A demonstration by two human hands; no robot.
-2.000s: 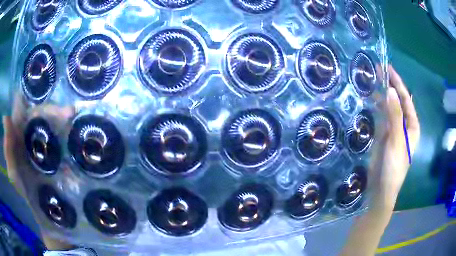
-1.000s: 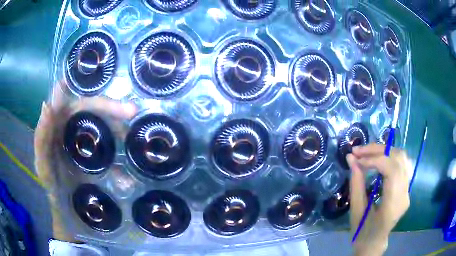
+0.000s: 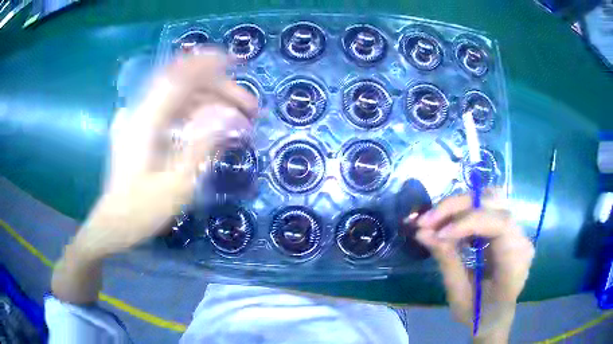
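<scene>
A clear plastic tray (image 3: 396,265) lies on the green mat, with round black parts (image 3: 366,166) in its pockets. My right hand (image 3: 477,248) holds a blue brush (image 3: 476,201) upright between its fingers, pale tip up. Its thumb and fingertips also pinch a round black part (image 3: 415,211), tilted on edge above the lower right of the tray. My left hand (image 3: 178,127) is strongly blurred over the left part of the tray and hides several pockets. A dark blurred shape shows under its fingers; whether it holds a part cannot be told.
A second thin blue brush (image 3: 546,195) lies on the green mat (image 3: 74,80) right of the tray. A bright blue bin (image 3: 607,279) is at the right edge. Grey floor with a yellow line (image 3: 144,314) shows at lower left.
The tray has moved down and away from my face onto the mat. My left hand has left its edge and come over its left side. My right hand now has a black part raised from the tray.
</scene>
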